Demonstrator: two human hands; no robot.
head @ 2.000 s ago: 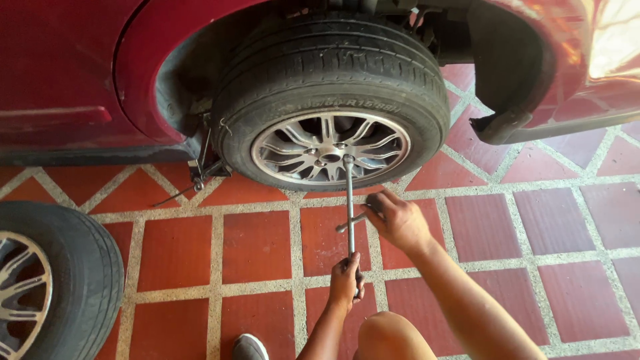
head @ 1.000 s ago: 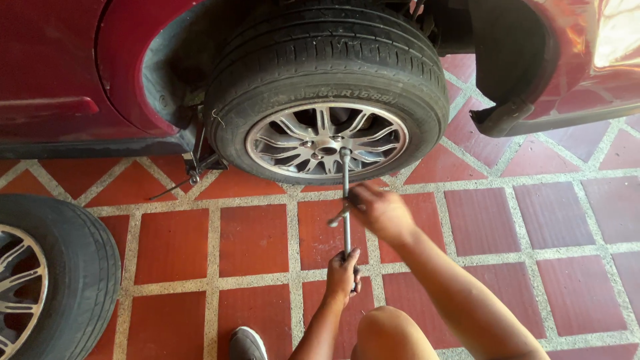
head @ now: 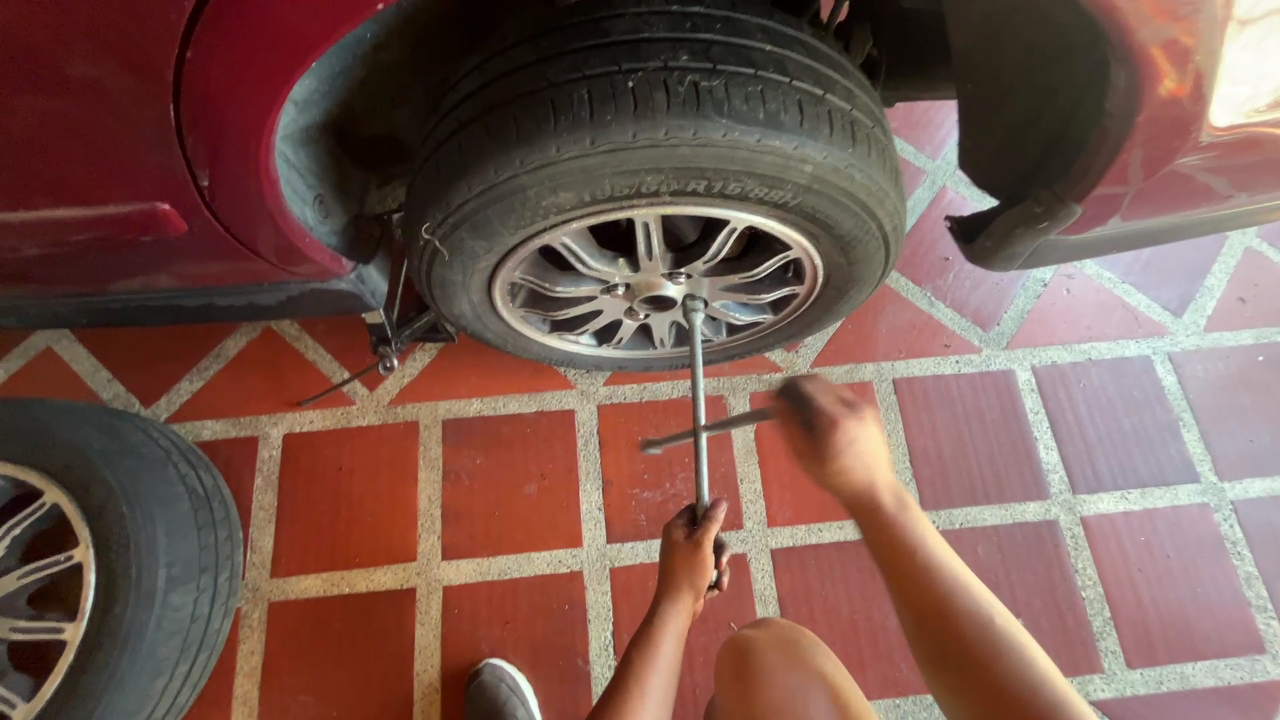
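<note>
A four-way lug wrench (head: 699, 400) runs from the alloy wheel (head: 650, 280) toward me, its far socket on a lug position at the right of the hub. My left hand (head: 692, 555) is closed around its near end. At the right tip of the cross bar is my right hand (head: 825, 430), blurred, with its fingers against the bar; how firmly they grip is hard to see. The wheel carries a black tire (head: 660, 150) and sits in the wheel arch of a red car (head: 90, 140). Other lug nuts show around the hub.
A second wheel with its tire (head: 170, 560) lies at the lower left on the red tiled floor (head: 510, 480). A jack (head: 400, 335) with a thin rod stands under the car's sill, left of the mounted wheel. My knee (head: 785, 670) and a grey shoe (head: 500, 690) are at the bottom.
The cross bar of the wrench has turned, and my right hand has moved out to the right with its end. My left hand stays on the near end.
</note>
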